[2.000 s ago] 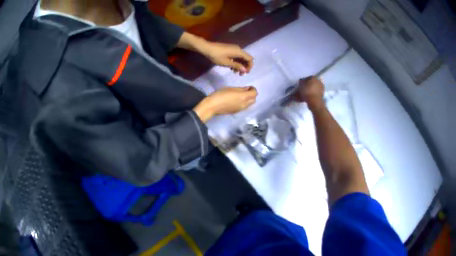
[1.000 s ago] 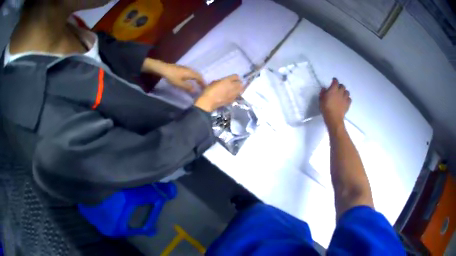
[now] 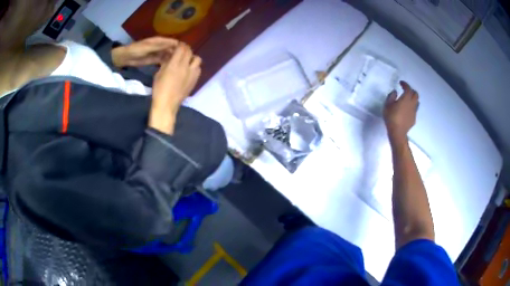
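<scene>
My right hand (image 3: 401, 109) is at the right edge of a small clear tray (image 3: 376, 84), with thumb and forefinger a little apart. The frame does not show whether the fingers grip the tray. My left hand is not in view. A crinkled open plastic bag (image 3: 302, 134) with small dark and silvery parts (image 3: 278, 134) lies to the left, nearer the table's front edge. A larger clear tray (image 3: 274, 84) lies behind the bag.
A coworker at left holds both hands (image 3: 176, 72) together; what is in them is hidden. A red-brown box (image 3: 223, 42) with a yellow plate stands behind. A pale sheet (image 3: 402, 173) lies at right. A blue stool (image 3: 193, 226) is on the floor.
The small tray and my right hand have moved farther back on the table since one second ago. The coworker's hands have moved away from the bag and come together. The view has shifted.
</scene>
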